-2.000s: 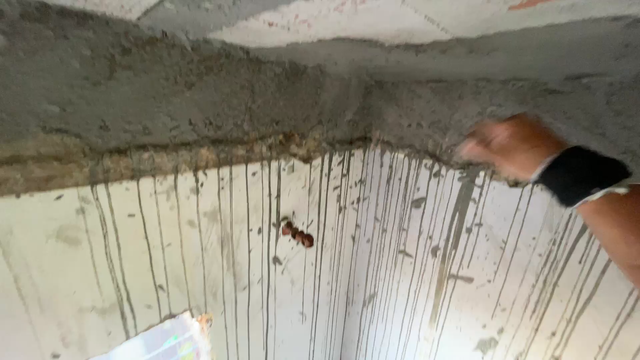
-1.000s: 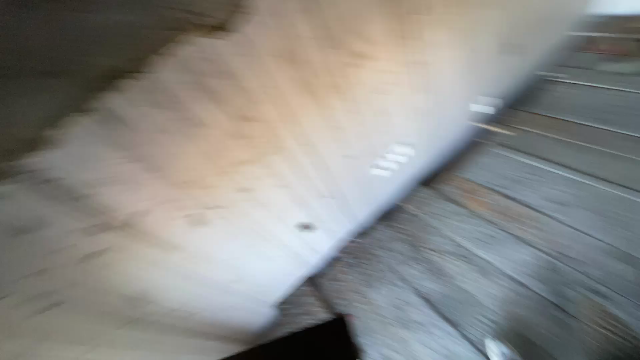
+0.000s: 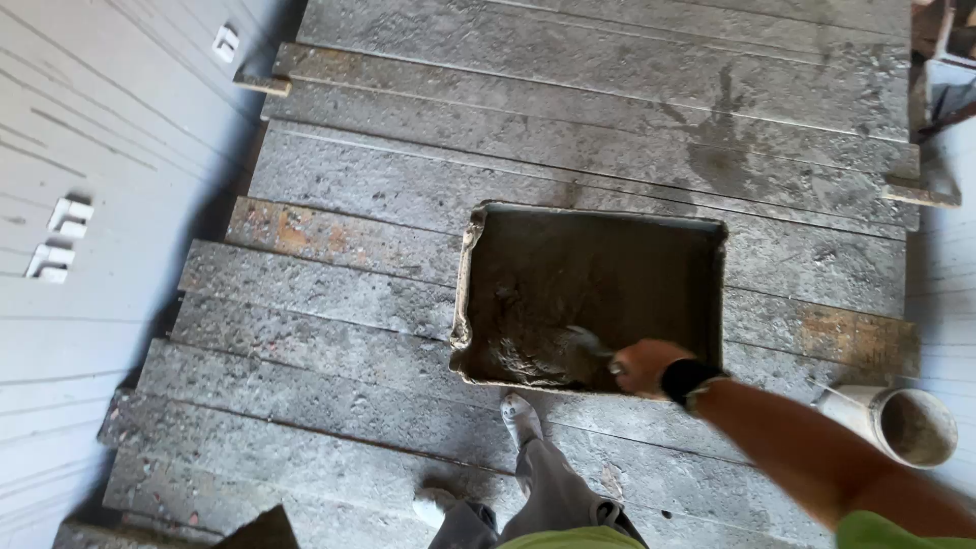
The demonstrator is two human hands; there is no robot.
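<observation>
My right hand, with a black band at the wrist, grips the handle of a trowel. The trowel's blurred blade is in the wet grey mortar near the front edge of a rectangular mixing tub. Mortar cakes the rim of the tub, which stands on wooden scaffold planks. My left hand is out of view. At the bottom left, the dark corner of a flat board or tool shows; what holds it is hidden.
Mortar-spattered planks form the platform, with dark gaps along the walls. A dirty bucket lies on its side at the right. White fittings stick out from the left wall. My feet stand just below the tub.
The view has swung from the upper wall corner down to the planks and tub. My right hand, blurred near the wall's top two seconds ago, is now over the tub with the trowel.
</observation>
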